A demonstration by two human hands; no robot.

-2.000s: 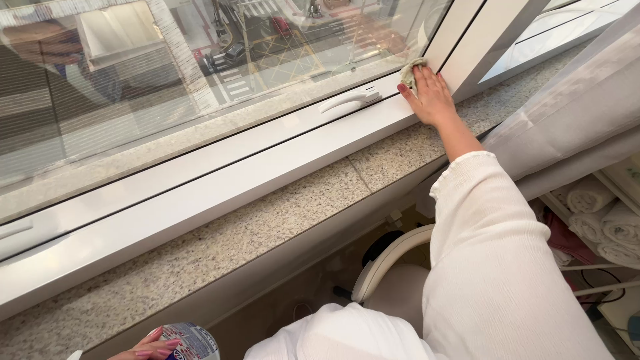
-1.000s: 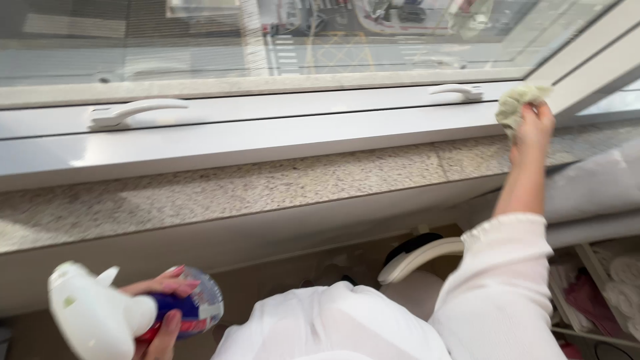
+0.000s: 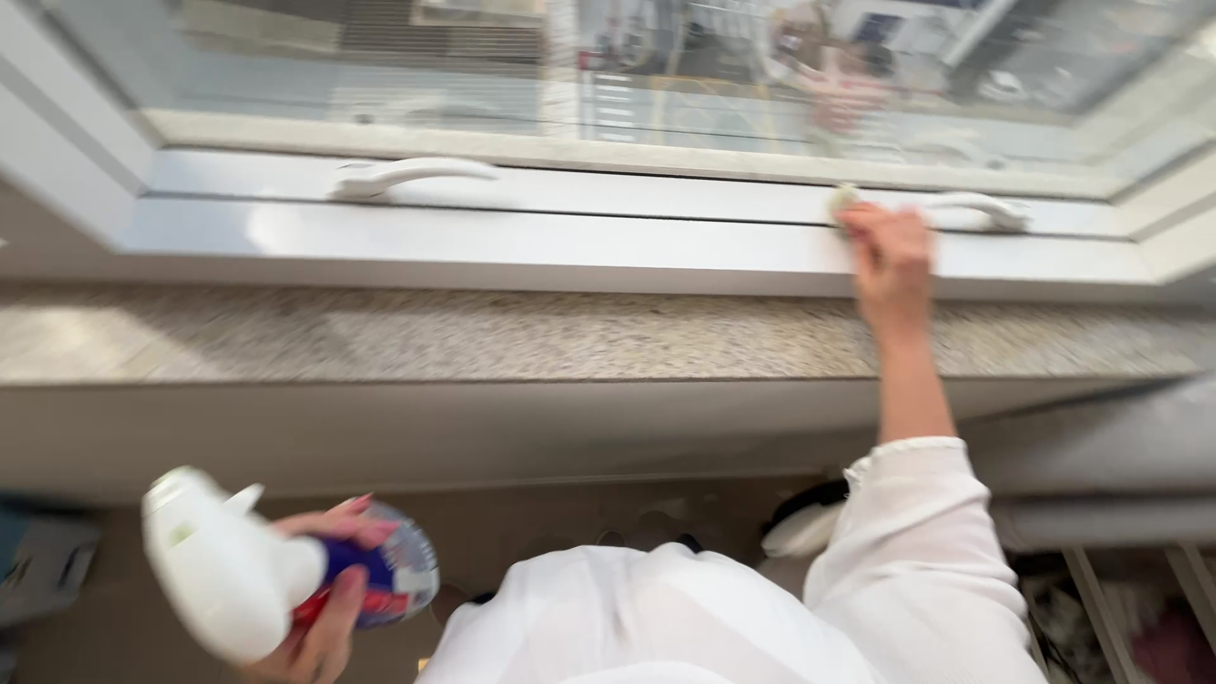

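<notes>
At the lower left, my left hand [image 3: 328, 608] grips a spray bottle [image 3: 223, 570] with a white trigger head and a blue and red label, held below the sill. My right hand [image 3: 890, 252] is on the lower rail of the white window frame [image 3: 608, 237], just left of the right window handle [image 3: 978, 211]. A pale cloth [image 3: 842, 203] is pinched in its fingers, mostly hidden by them. The left window handle [image 3: 413, 178] lies far to the left of that hand. Motion blurs the view.
A speckled stone sill [image 3: 570, 332] runs below the frame, with the window pane [image 3: 665, 85] above it. A grey-white curtain [image 3: 1102, 465] hangs at the right, over a shelf rack [image 3: 1102, 608]. A rounded pale object [image 3: 803, 532] stands below the sill; a box [image 3: 52, 560] is at the far left.
My right hand, with the cloth, has moved left from the frame's right corner to the left side of the right handle. The view has shifted. My left hand still holds the spray bottle.
</notes>
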